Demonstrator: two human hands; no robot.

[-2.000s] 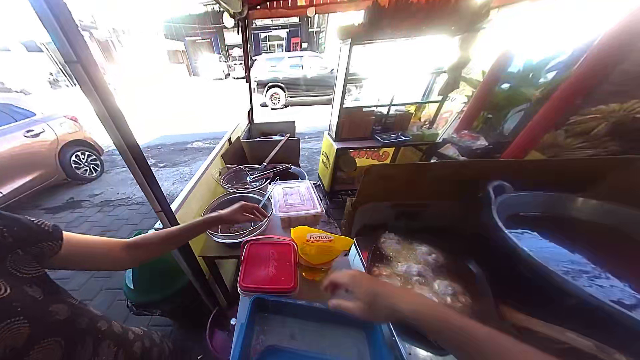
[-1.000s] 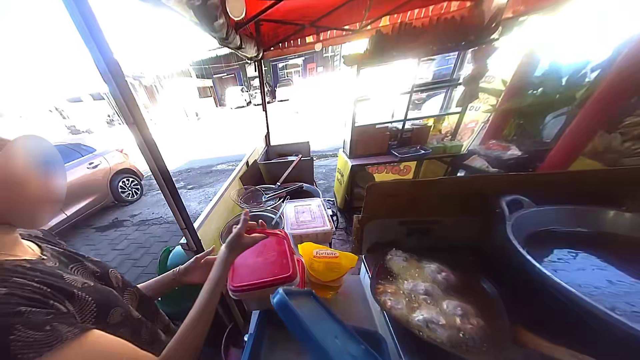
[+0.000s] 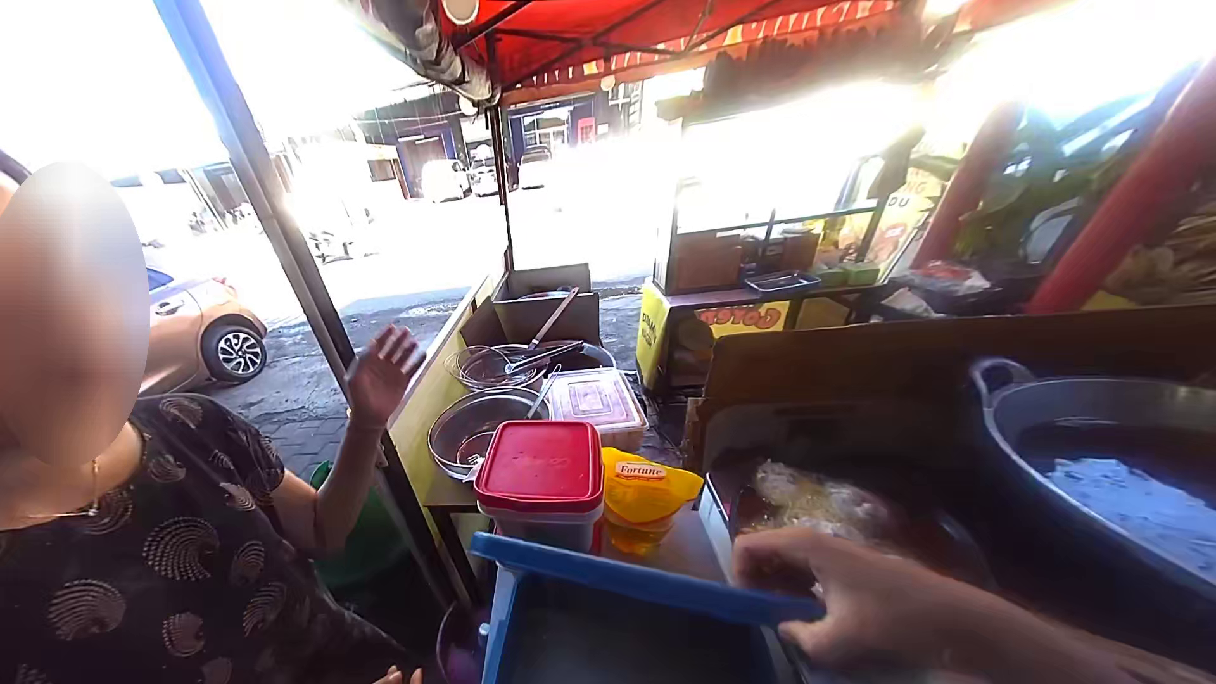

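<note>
My right hand (image 3: 831, 589) grips the right end of the raised rim of a blue plastic tray (image 3: 646, 581) at the bottom centre. My left hand is not in view. Just behind the tray stands a tub with a red lid (image 3: 540, 465), and a yellow oil pouch marked Fortune (image 3: 648, 499) is beside it. Right behind my hand, pieces of food (image 3: 822, 503) fry in a dark pan, partly hidden by the hand. A large metal pan (image 3: 1121, 465) with dark liquid sits at the right.
A co-worker stands at the left, one hand (image 3: 380, 375) raised. Along the counter are a metal bowl (image 3: 484, 427), a wire strainer (image 3: 489, 366) and a clear lidded box (image 3: 597, 399). A metal post (image 3: 285, 228) rises at left; a yellow stall cart (image 3: 731, 323) stands beyond.
My right hand, out of view one second ago, is now on the blue tray. The co-worker's hand has moved from the red-lidded tub to a raised position at its left.
</note>
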